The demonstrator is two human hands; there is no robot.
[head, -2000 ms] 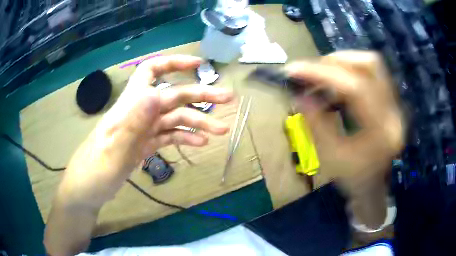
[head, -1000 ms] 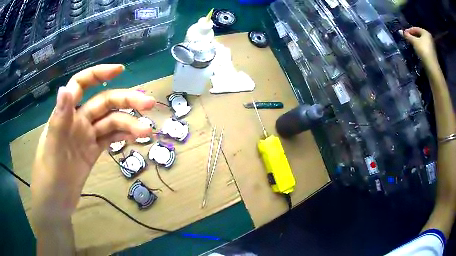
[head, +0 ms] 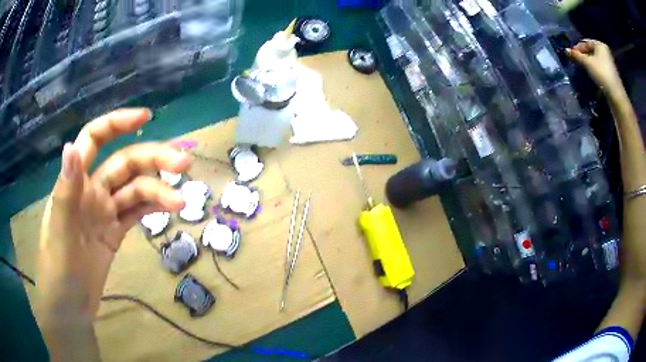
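Note:
Several round modules with silver-white faces lie on tan cardboard [head: 368, 106], one of them a white-faced module [head: 239, 199]. A darker grey module [head: 194, 295] lies nearest me. My left hand [head: 117, 184] is raised over the left of the cardboard, fingers curled and apart, holding nothing visible. It hides part of the cardboard. My right hand [head: 591, 60] is small at the far upper right, beyond the trays. Its fingertips are close together at something dark; whether it holds anything cannot be told. Tweezers [head: 295, 247] lie right of the modules.
A yellow handheld tool [head: 386, 246], a dark-green-handled knife [head: 371, 160] and a dark bottle [head: 419, 182] are on the right. A pump bottle [head: 265, 124], a white wipe [head: 319, 113] and black reels [head: 363, 60] are behind. Clear trays [head: 489, 141] stand right and back left. A black cable [head: 170, 322] crosses the front.
My right hand has moved from over the cardboard to the far upper right. The dark thing it held is gone from there; a dark bottle now shows at right. My left hand has moved left.

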